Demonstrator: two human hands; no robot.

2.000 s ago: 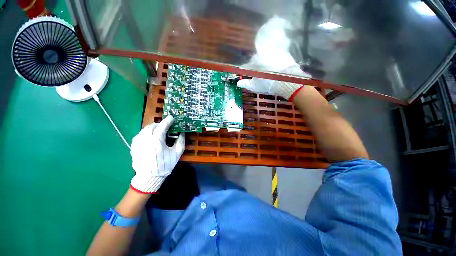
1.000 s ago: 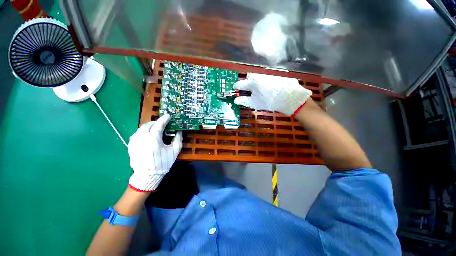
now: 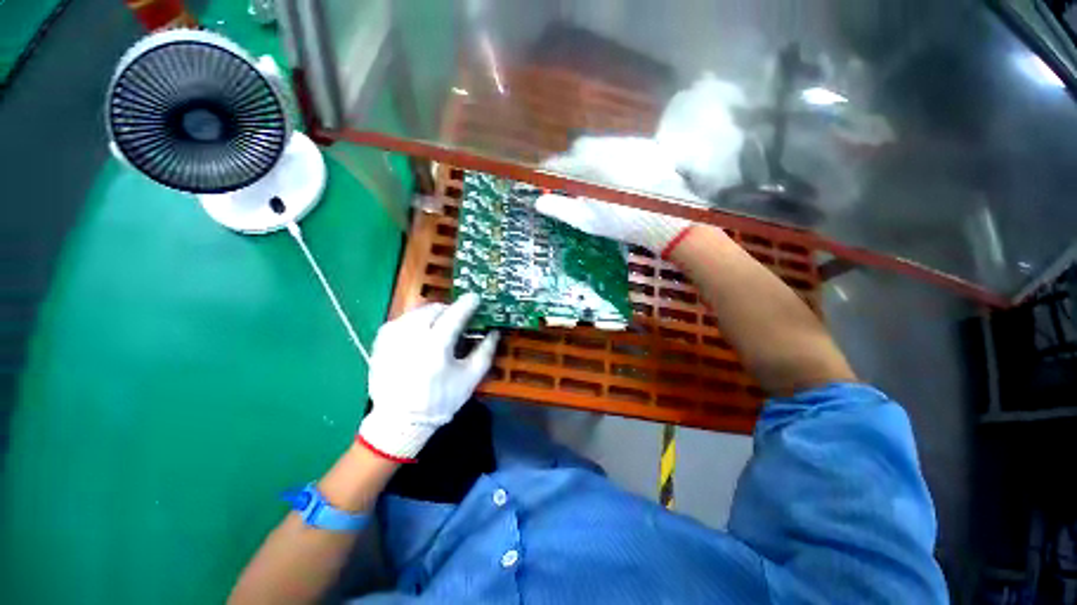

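A green circuit board [image 3: 546, 254] with rows of small components lies on a reddish-brown slotted grate [image 3: 685, 390]. My left hand [image 3: 425, 364], in a white glove with a red cuff edge, holds the board's near left corner between thumb and fingers. My right hand [image 3: 614, 213], in a matching glove, is over the board's far part, partly behind the lower edge of the clear hood [image 3: 756, 219]. Its fingertips are partly hidden. The red-and-black handled cutters cannot be made out now.
A white fan [image 3: 198, 116] with a dark grille stands on the green mat [image 3: 177, 390] at the left, its white cable running towards my left hand. The hood's metal frame rises above the grate. A blue strap [image 3: 325, 511] is on my left wrist.
The view has shifted, so the fan and board sit further right. My right hand has moved from the board's right side to its far part under the hood edge. My left hand keeps its hold.
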